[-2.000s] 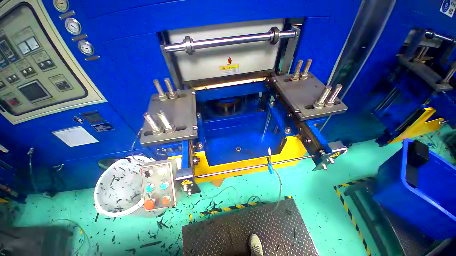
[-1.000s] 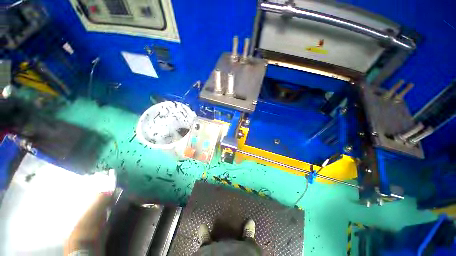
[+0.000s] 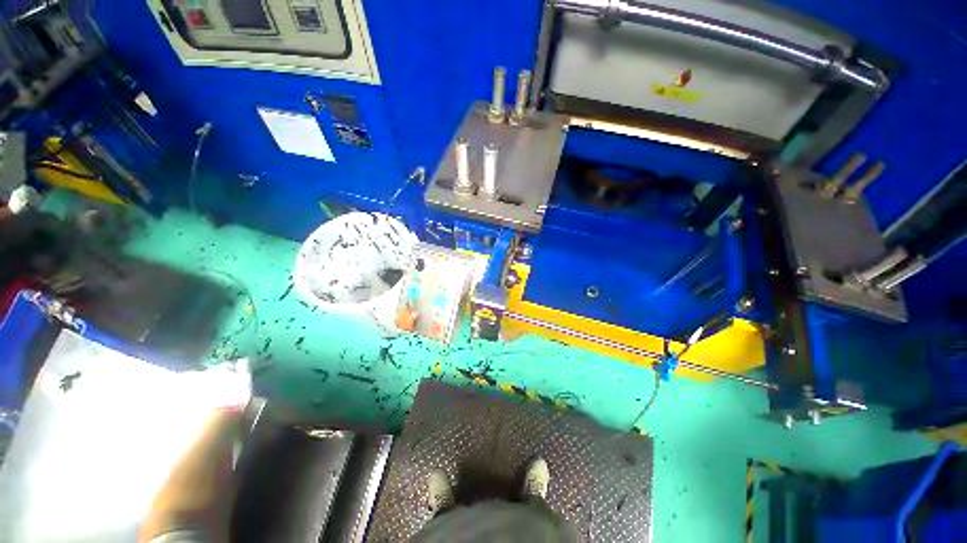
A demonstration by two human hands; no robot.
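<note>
My left hand (image 3: 225, 384) is at the lower left, in what looks like a white glove, with the bare forearm below it. It is at the right edge of a bright white sheet or bag (image 3: 85, 435). Glare hides the fingers, so I cannot tell whether they hold anything. A dark scrap lies on the white surface. A blue crate (image 3: 23, 337) with a clip on its rim shows behind it. My right hand is not in view.
The blue moulding press (image 3: 636, 255) has steel side plates (image 3: 498, 164) with upright pins. A white scrap bucket (image 3: 355, 260) stands beside the button box (image 3: 435, 297). Black trimmings litter the green floor. My shoes are on the chequered plate (image 3: 594, 467).
The view has swung left from the press front. My left forearm, the white surface and the blue crate have come into view. Over the last second the hand has barely moved.
</note>
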